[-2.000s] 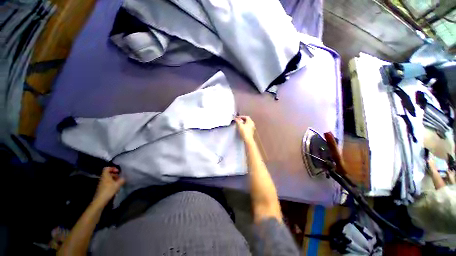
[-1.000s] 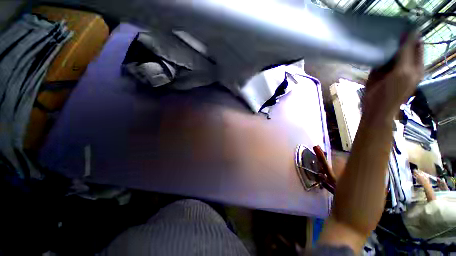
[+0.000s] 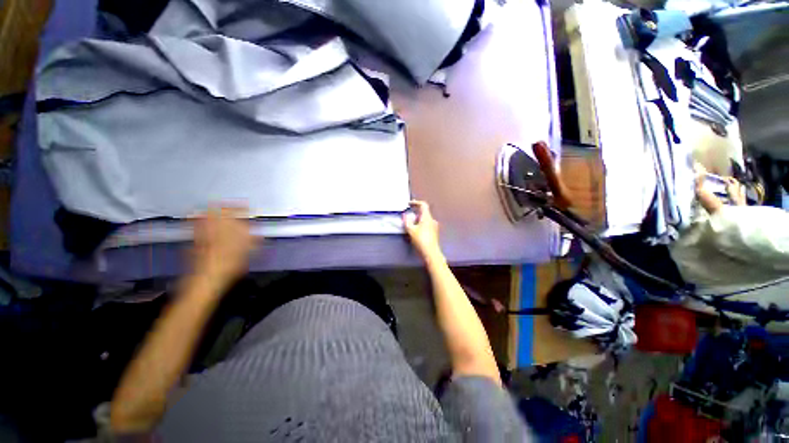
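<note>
A light grey garment piece [image 3: 216, 169] lies wide on the purple table cover [image 3: 467, 225], flat near me and rumpled on its far side. A thin dark line and a narrow folded strip [image 3: 329, 225] run along its near edge. My right hand [image 3: 421, 227] pinches the strip's right end at the cloth's corner. My left hand [image 3: 223, 242] is blurred over the left part of the strip; whether it grips the cloth is unclear. The steam iron [image 3: 524, 183] rests at the table's right end, its handle reddish-brown.
Crumpled grey pieces [image 3: 415, 35] lie at the table's far side. A dark hose [image 3: 606, 251] runs from the iron to the right. A white table [image 3: 597, 112] with grey pieces stands at right, with another person's sleeve [image 3: 731, 247] beside it. Cloth bundles lie below right.
The grey cloth, raised high in my right hand a second ago, now lies spread on the table. My right hand is down at its near right corner. My left hand has come into view.
</note>
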